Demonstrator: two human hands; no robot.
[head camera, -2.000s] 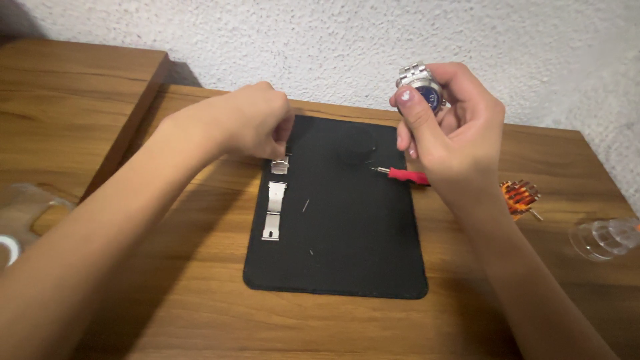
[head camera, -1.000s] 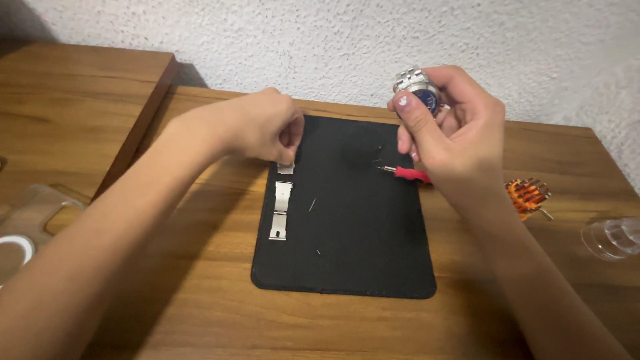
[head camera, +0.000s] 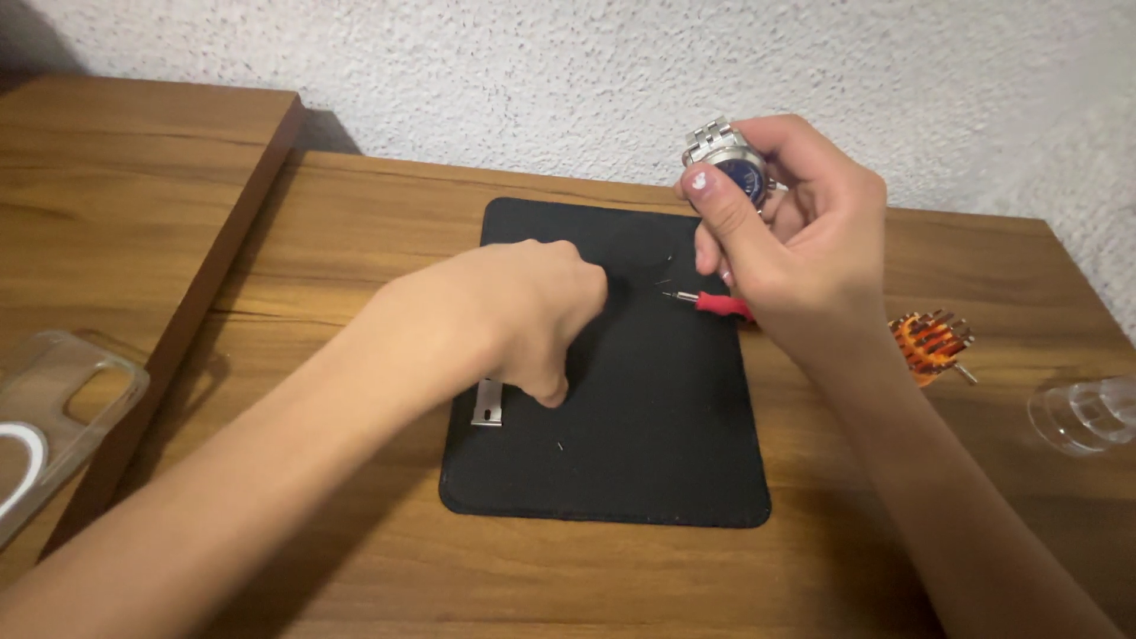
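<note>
A wristwatch with a blue dial and a steel link bracelet (head camera: 708, 136) is held between the thumb and fingers of my right hand (head camera: 799, 213), above the back right of a black mat (head camera: 657, 426). My left hand (head camera: 506, 311) is lowered over the mat's left half, fingertips pointing down; whether they pinch anything is hidden. Beside it, one end of a metal watch clasp (head camera: 487, 404) shows, the rest covered by the hand. A small pin (head camera: 560, 446) lies nearer the mat's front. Under the right hand, a red precision screwdriver (head camera: 721, 304) rests with its tip pointing left, near another thin pin (head camera: 663, 281).
Right of the mat stand an orange holder of screwdriver bits (head camera: 932, 346) and a clear plastic or glass container (head camera: 1083, 415). A transparent phone case (head camera: 115, 382) with a white ring lies at the left, by the raised wooden edge (head camera: 222, 240). A textured white wall rises behind.
My left hand has moved from the small bracelet piece at the mat's upper left toward the middle, now covering part of the clasp. My right hand still holds the watch in about the same place.
</note>
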